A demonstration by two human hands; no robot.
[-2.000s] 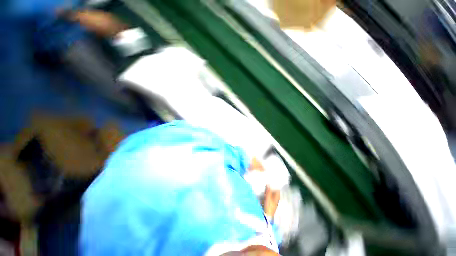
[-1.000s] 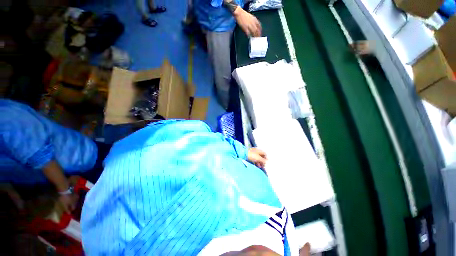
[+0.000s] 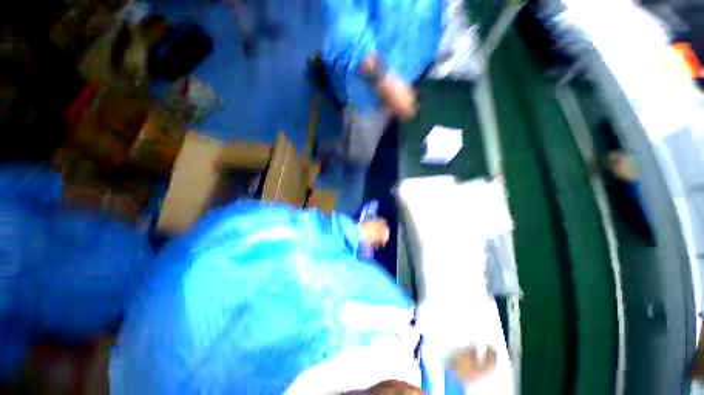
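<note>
My left hand [image 3: 374, 232] is blurred, at the end of a blue sleeve beside the bench's near edge, left of the white stack. Nothing is clearly visible in it. My right hand [image 3: 472, 362] is small and blurred, low in the picture, over the near end of the stack of white sheets [image 3: 449, 243]. Whether it grips a sheet is not clear. The stack lies lengthwise on the green bench. A small white pack [image 3: 442, 145] lies beyond its far end.
A person in blue [image 3: 386, 38] stands at the bench's far end, one hand near the small pack. An open brown carton [image 3: 189, 173] is on the floor at left. Another blurred blue figure [image 3: 85, 262] is at far left. The green conveyor [image 3: 540, 231] runs along the right.
The view has shifted, so the bench sits lower. My left hand has moved off the stack's edge towards the left. My right hand has moved from a white item at the bottom onto the stack.
</note>
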